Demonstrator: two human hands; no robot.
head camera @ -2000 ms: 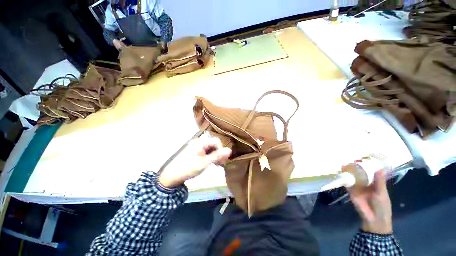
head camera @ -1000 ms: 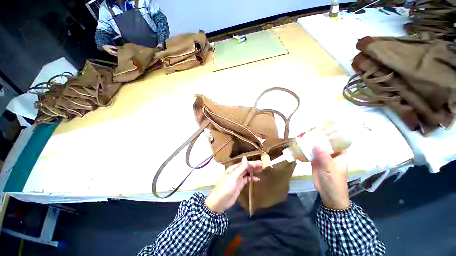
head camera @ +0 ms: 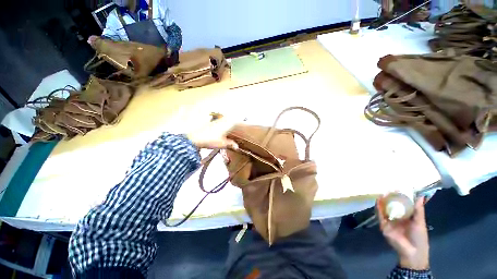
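The unfinished brown handbag (head camera: 280,204) lies at the table's front edge against my body, its mouth open and its handles looped out to both sides. A pale zip-end tab (head camera: 286,183) sticks out at the near end of the opening. My left hand (head camera: 213,135) reaches across to the far left end of the bag, its fingers at the edge of the opening; the exact grip is partly hidden. My right hand (head camera: 406,234) holds the glue bottle (head camera: 398,208) at the right, past the table edge, with its white nozzle facing me.
A pile of brown bags (head camera: 82,111) lies at the left, with more before a person (head camera: 143,27) opposite. A stack of bags (head camera: 441,92) lies at the right. A green cutting mat (head camera: 267,68) is at the far side, and a small bottle (head camera: 355,26) stands behind.
My left hand has moved from the tab to the bag's far left end. My right hand has drawn the bottle away to the right. The person opposite has lifted a bag.
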